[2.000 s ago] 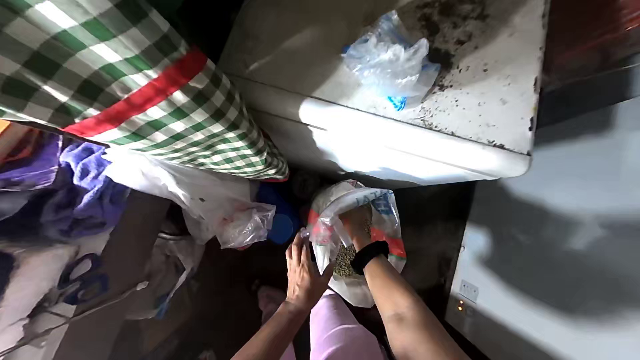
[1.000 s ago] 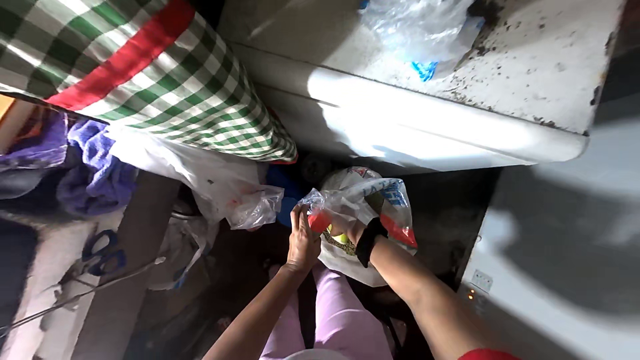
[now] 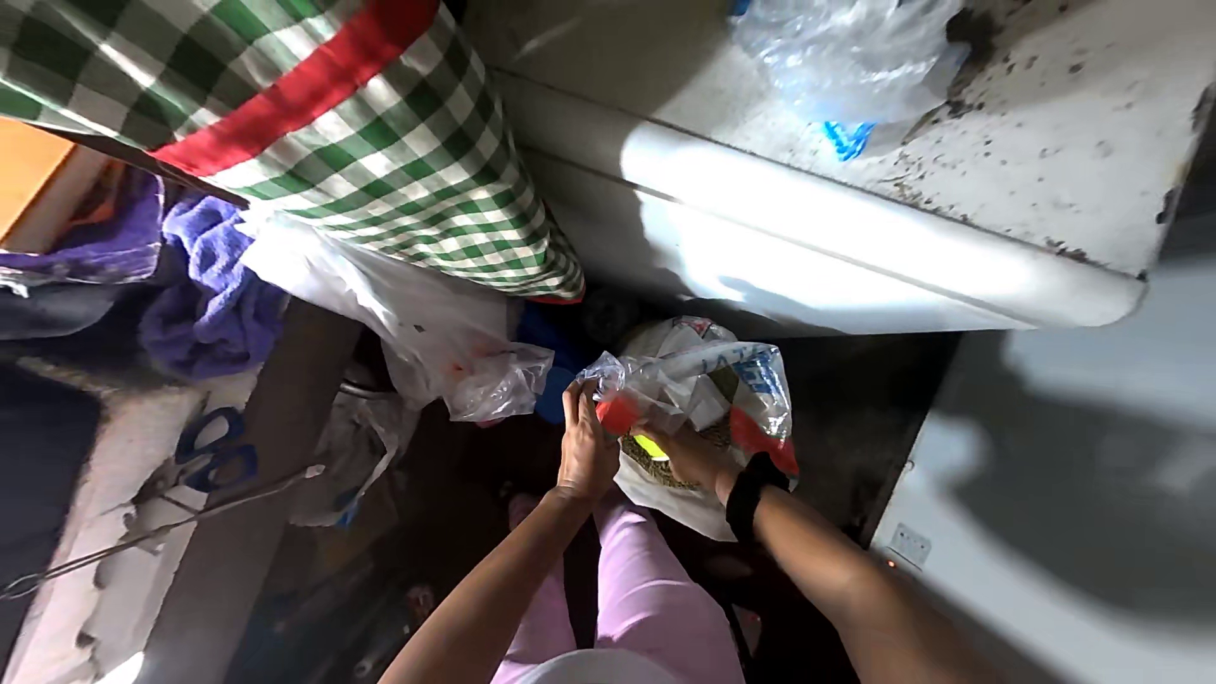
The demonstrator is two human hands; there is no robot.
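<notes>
My left hand (image 3: 586, 446) holds the gathered rim of a clear printed plastic bag (image 3: 768, 380), beside a red patch that may be print or an object. Inside the bag's mouth is my right hand (image 3: 692, 456), a dark band at its wrist. A bright yellow item (image 3: 651, 447) shows at its fingertips; the grip on it is partly hidden. Small brown-green pellets or grains (image 3: 676, 471) lie below the hand in a whitish sack (image 3: 674, 503). A white piece stands out behind the clear plastic.
A white appliance top (image 3: 1064, 161) with dark specks bears a crumpled plastic bag (image 3: 845, 57). Left are a green checked cloth (image 3: 427, 161), a white plastic bag (image 3: 380, 294), a purple towel (image 3: 214, 285) and blue-handled scissors (image 3: 218, 451). A wall socket (image 3: 910, 544) is at right.
Two seconds ago my right hand was deeper in the bag, over the grains. It has drawn back toward my left hand, and the yellow item now shows at its fingers.
</notes>
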